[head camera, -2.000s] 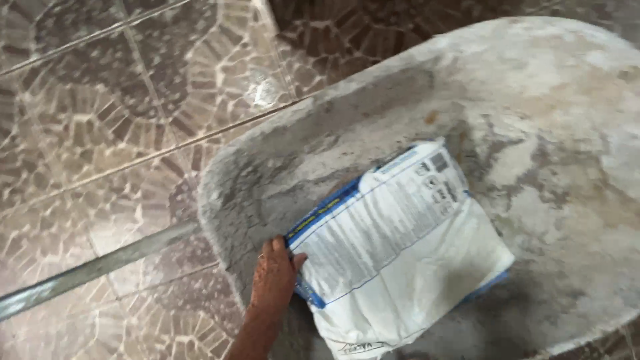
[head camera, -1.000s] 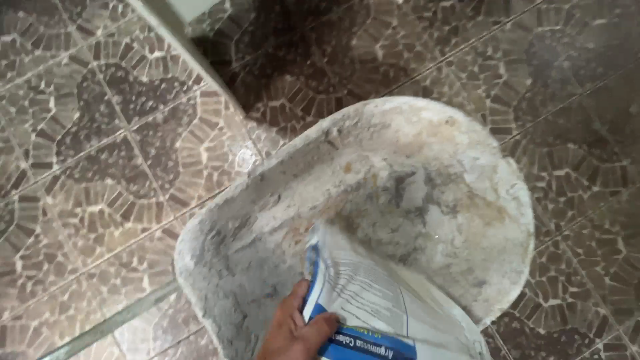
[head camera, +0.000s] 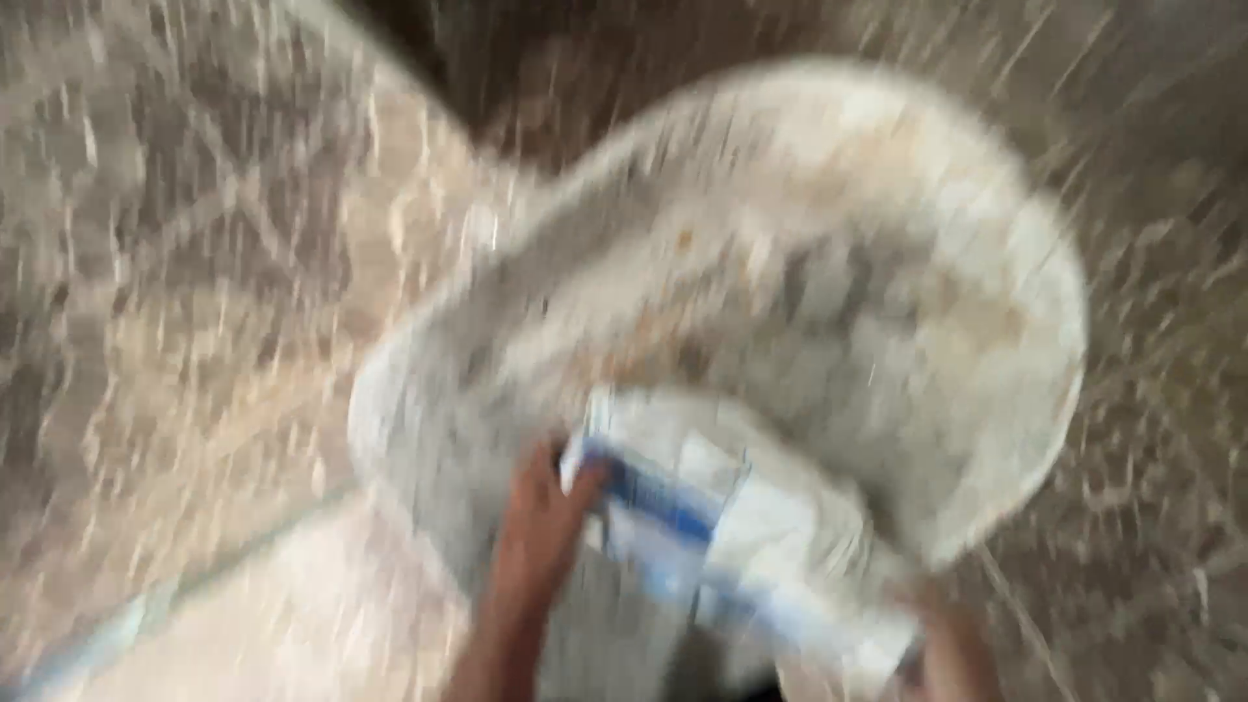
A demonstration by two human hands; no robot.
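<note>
Blur covers much of the head view. A white and blue bag of tile mortar [head camera: 770, 517] lies at a slant over the near side of a wheelbarrow tray [head camera: 829, 283], whose inside is crusted with dried cement. My left hand [head camera: 546, 507] grips the bag's left end, with the thumb over its blue band. At the bag's lower right end is my right hand [head camera: 941, 639], smeared by motion; its fingers are hard to make out, but they appear closed on the bag's corner.
Patterned floor tiles [head camera: 224, 292] surround the tray. A metal bar or handle [head camera: 146, 609] runs from the tray's left side toward the lower left. A pale straight edge [head camera: 380, 49] beside a dark area crosses the top left.
My right hand has come into view at the bag's other end. The bag, which lay flat in the tray two seconds ago, has turned and now shows its blue band.
</note>
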